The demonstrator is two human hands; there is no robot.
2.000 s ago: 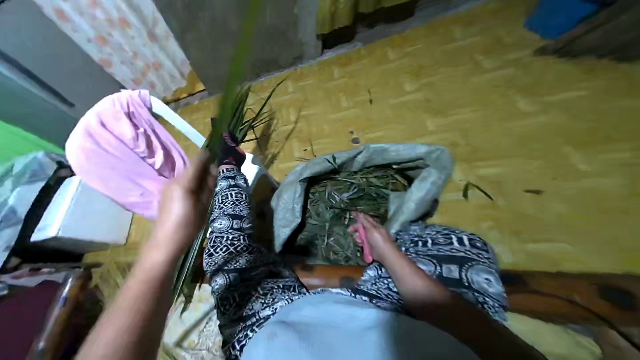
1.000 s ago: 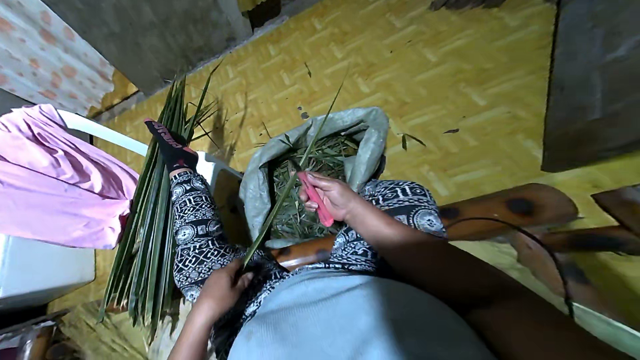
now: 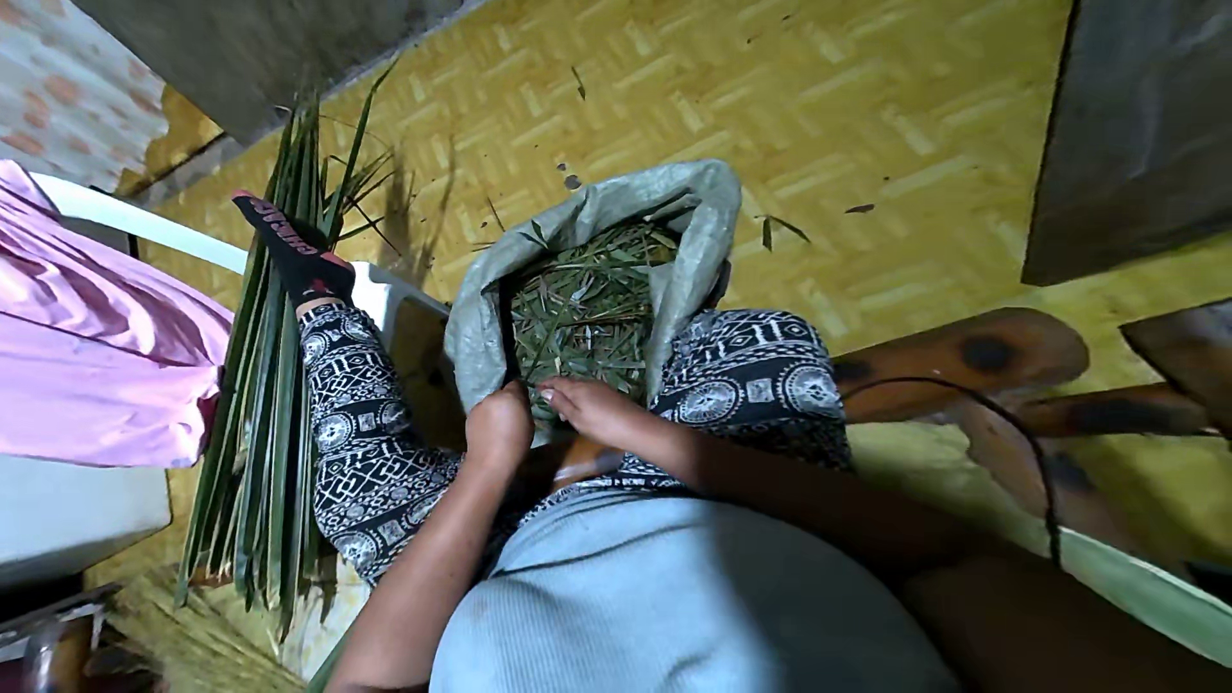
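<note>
Between my legs stands a grey-green woven sack (image 3: 707,192) with a rolled rim, holding cut green leaf scraps (image 3: 587,298). My left hand (image 3: 500,423) is closed in a fist at the sack's near edge; what lies inside it is hidden. Just right of it, my right hand (image 3: 592,409) reaches over the near rim, fingers bent; the pink-handled tool seen earlier is not visible. A bundle of long green palm leaflets (image 3: 265,414) lies beside my left leg, under the foot in a black sock (image 3: 298,250).
Pink cloth (image 3: 106,337) hangs over a white plastic chair (image 3: 144,221) at the left, above a white box (image 3: 77,515). Pale thin strips (image 3: 192,635) lie at bottom left. A wooden bench (image 3: 962,356) with a dark cable (image 3: 1006,414) extends right. Leaf bits dot the yellow floor.
Both hands have come together low at the sack's near edge. The long leaflet that stretched up from my left hand over the sack no longer shows there, nor does the pink handle.
</note>
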